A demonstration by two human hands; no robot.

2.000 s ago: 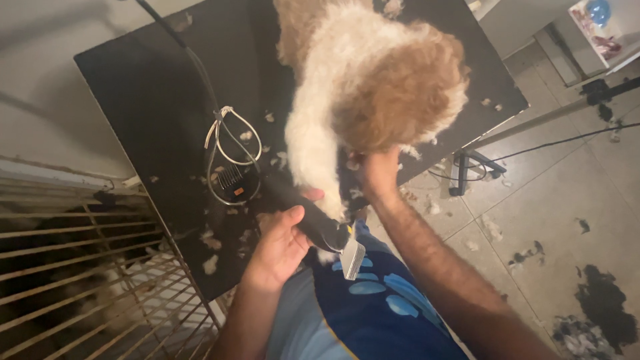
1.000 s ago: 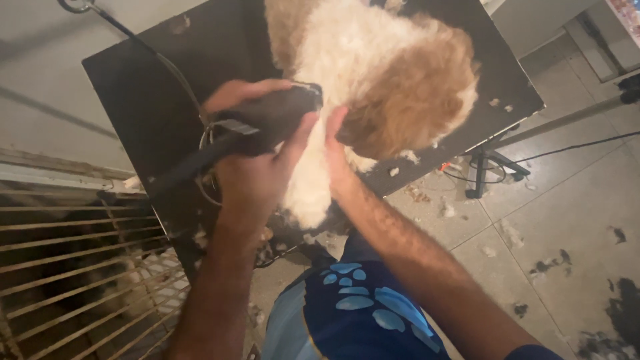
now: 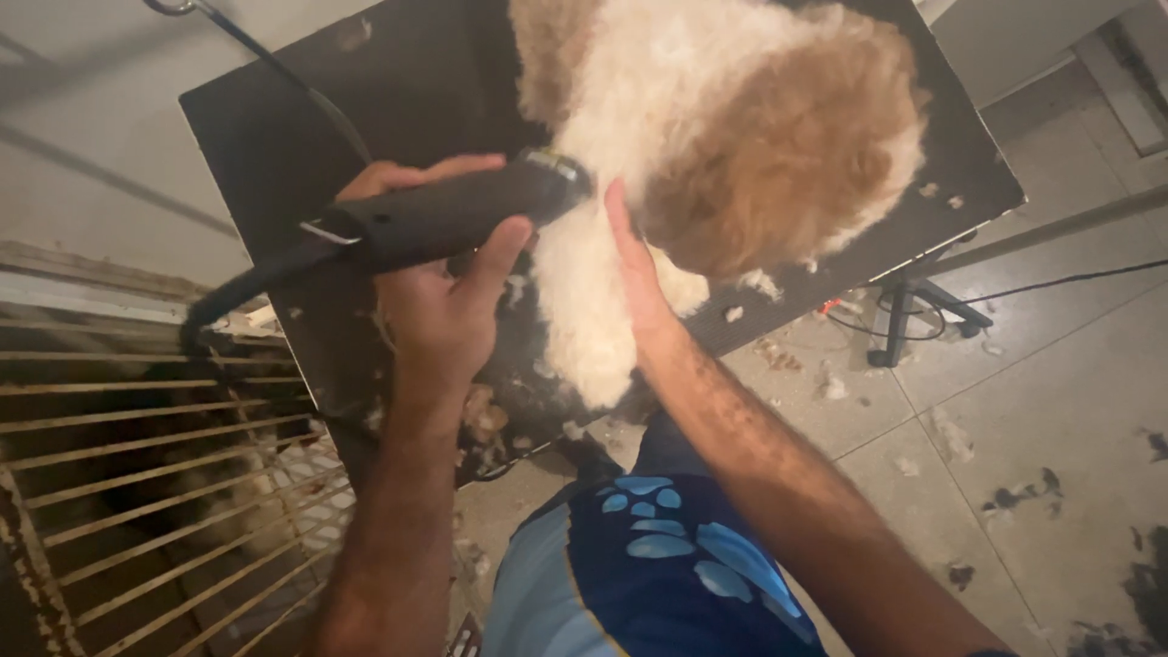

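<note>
A fluffy dog with a cream coat [image 3: 671, 82] and a brown head [image 3: 794, 151] is on a black grooming table [image 3: 438, 64]. My left hand [image 3: 447, 283] is closed around a black electric hair clipper [image 3: 438, 214], whose blade end touches or nearly touches the upper part of the dog's cream front leg [image 3: 584, 301]. On the other side of that leg, my right hand [image 3: 634, 265] lies flat along the fur, fingers towards the dog's chest. Whether it grips the leg is hidden. The leg's paw points towards me, near the table edge.
At the lower left stands a metal wire cage [image 3: 155, 456] beside the table. The clipper's cord [image 3: 228, 297] drops over the table's left side. Tufts of cut hair [image 3: 484, 415] lie on the table and on the tiled floor [image 3: 949, 438]. A black grooming-arm cable [image 3: 274, 64] hangs at the upper left.
Two seconds ago the clipper was low, near the paw, with its blade towards me; now it is up at the top of the leg. My right hand has left the underside of the head for the leg.
</note>
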